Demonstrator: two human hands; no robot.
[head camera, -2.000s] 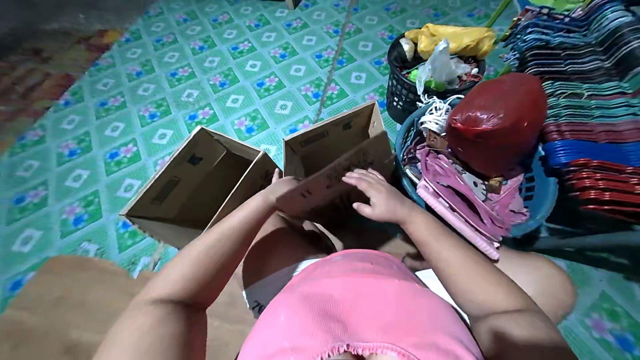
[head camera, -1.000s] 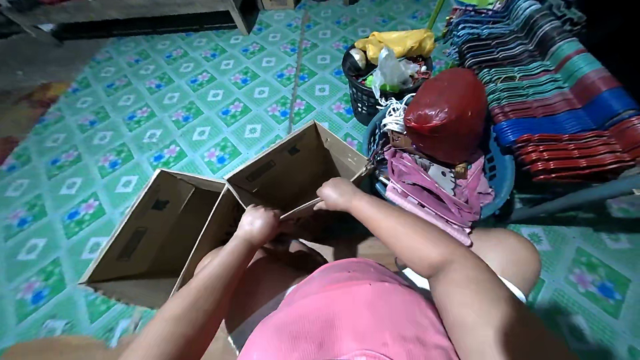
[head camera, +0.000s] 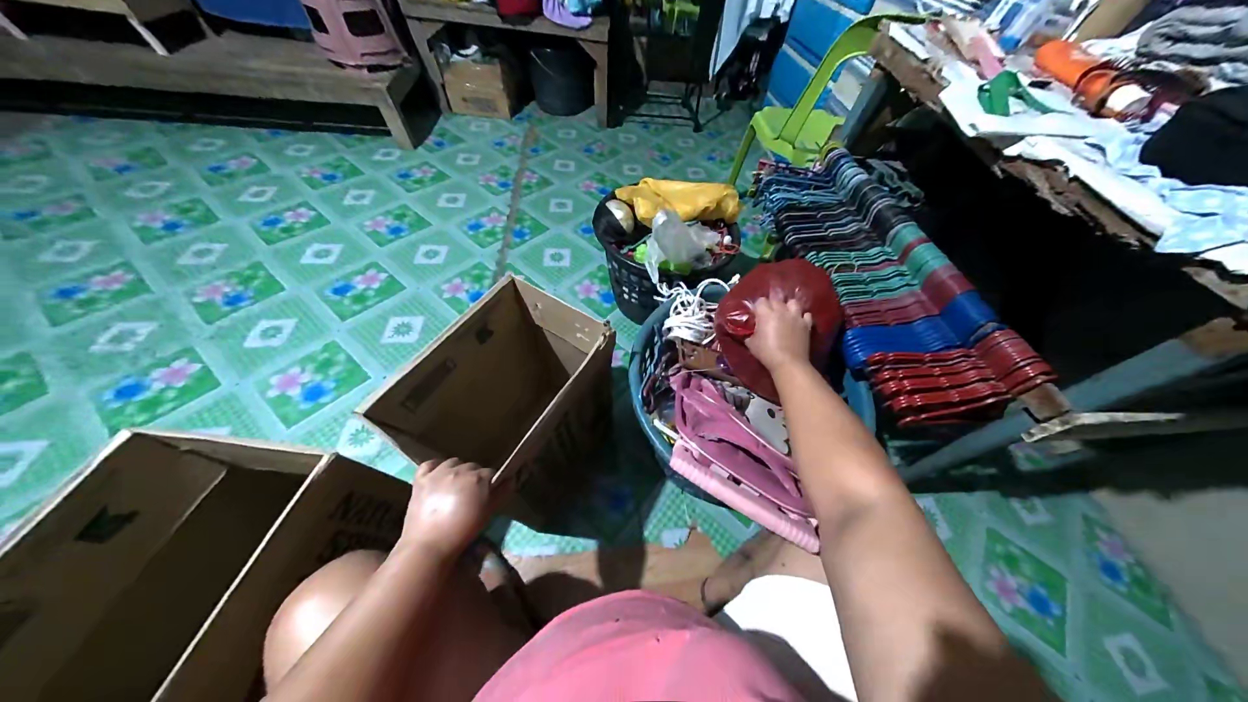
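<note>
My left hand (head camera: 450, 502) grips the near rim of an open cardboard box (head camera: 458, 390) that stands upright on the floor. A second open cardboard box (head camera: 107, 575) lies to its left by my knee. My right hand (head camera: 780, 331) rests on a full red plastic bag (head camera: 824, 292), its fingers spread over the top and pressing into it. The bag sits on a blue plastic basket (head camera: 655, 453), which also holds a pink bag or cloth item (head camera: 721, 439) and a bundle of white cord (head camera: 690, 317).
A dark basket (head camera: 632, 283) with a yellow bundle (head camera: 682, 200) stands behind. To the right hang many clothes hangers (head camera: 907, 292) in a row, beside a cluttered table (head camera: 1053, 185). A green plastic chair (head camera: 799, 127) and a wooden bench (head camera: 244, 73) are farther back.
My right hand has left the box rim and moved right onto the red bag. My left hand stays at the box. The two boxes now stand apart. The view has tilted up.
</note>
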